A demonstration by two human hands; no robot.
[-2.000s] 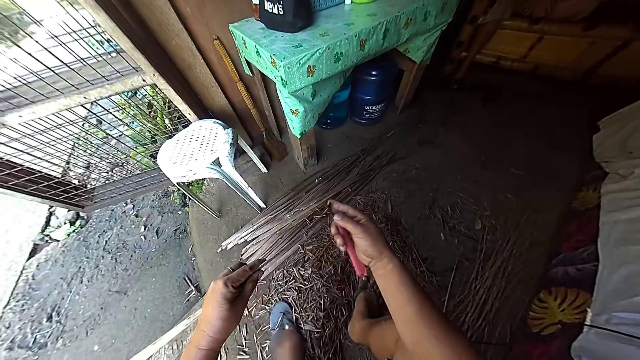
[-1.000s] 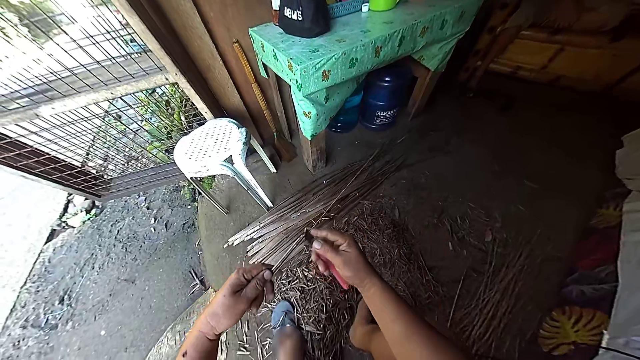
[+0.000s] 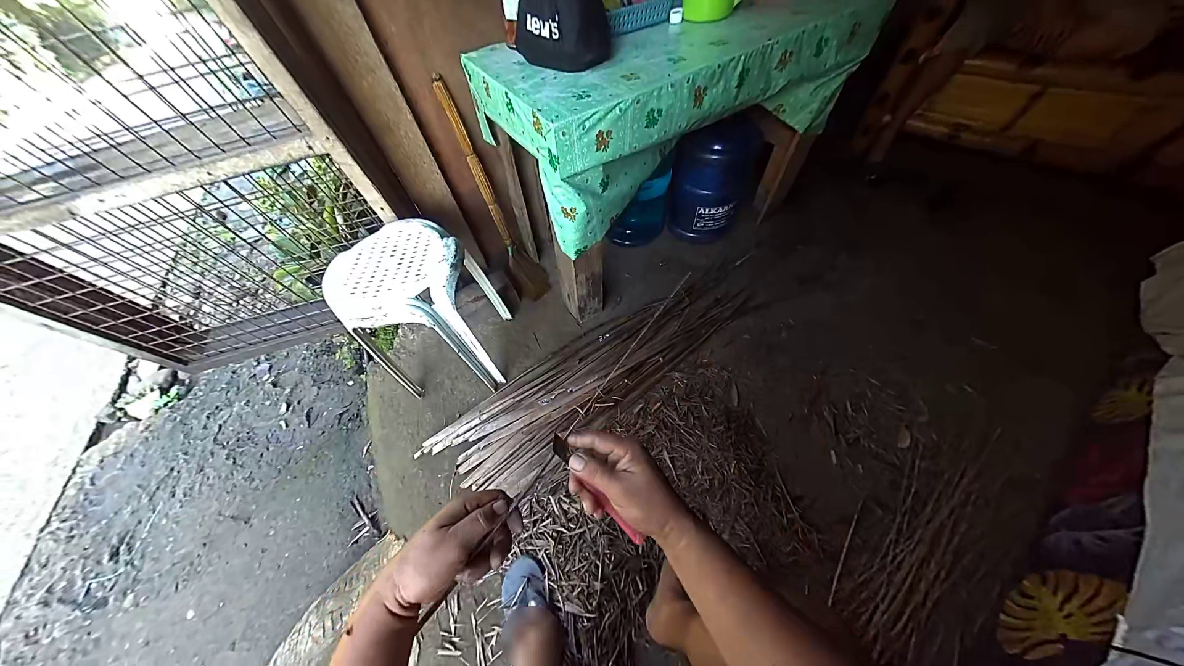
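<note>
My left hand (image 3: 453, 548) is closed on a thin dark strip, part of which runs down along the wrist. Just to its right, my right hand (image 3: 624, 481) grips a knife with a red handle (image 3: 618, 520); its short dark blade (image 3: 561, 448) points up and left beside the strips. A bundle of long dry plant strips (image 3: 592, 370) lies on the floor beyond both hands, its paler ends toward the left. Under and around my right hand spreads a pile of short shavings (image 3: 703, 462).
A white plastic stool (image 3: 393, 273) and a broom (image 3: 481, 180) stand near the wire-mesh gate (image 3: 176, 240). Behind is a table with a green patterned cloth (image 3: 647, 111), with blue water containers (image 3: 712, 180) below. Thin sticks (image 3: 925, 555) lie at right. My shoe (image 3: 524, 583) is among shavings.
My right hand has moved down, nearer my left hand, compared with two seconds ago. The knife is still in it. The view has shifted slightly.
</note>
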